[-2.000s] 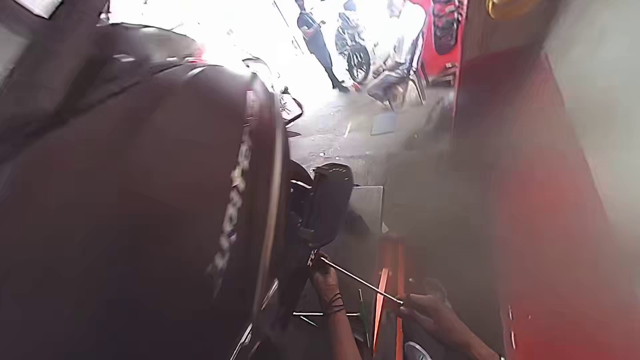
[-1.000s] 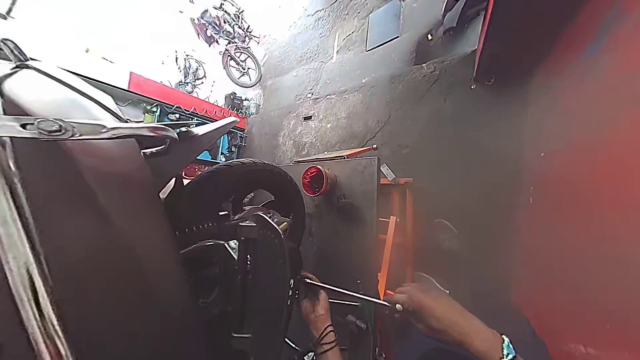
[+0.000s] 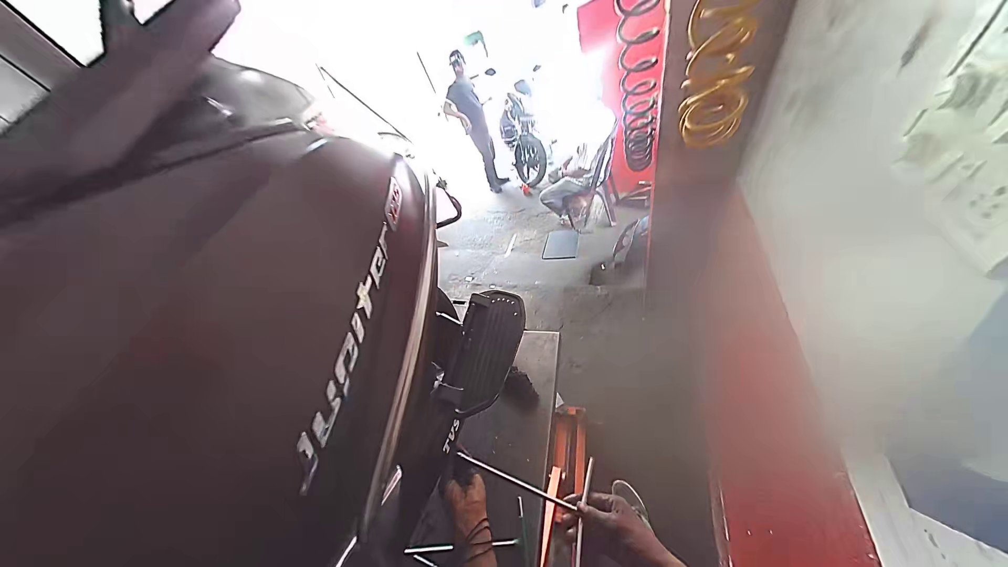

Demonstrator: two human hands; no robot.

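Note:
The dark body panel of a TVS Jupiter scooter (image 3: 236,331) fills the left of the view. Below its black footrest (image 3: 492,346), my left hand (image 3: 468,500) reaches up to the lower side of the scooter, its fingertips hidden in shadow. My right hand (image 3: 610,524) is closed around the outer end of a metal T-handle wrench (image 3: 520,482), whose shaft runs left to the scooter just above my left hand. What the wrench's tip meets is too dark to tell, and so is whether my left hand grips anything.
The scooter stands over a metal platform (image 3: 543,370) beside an orange metal frame (image 3: 571,441). Metal rods (image 3: 472,545) lie low by my left wrist. A red and white wall (image 3: 780,378) closes the right side. Farther off are a standing person (image 3: 471,114), a motorcycle (image 3: 524,134) and a seated person (image 3: 579,177).
The view has swung from the wheel and floor back up to the side panel and doorway. At the wrench's outer end, a crossbar now shows by my right hand.

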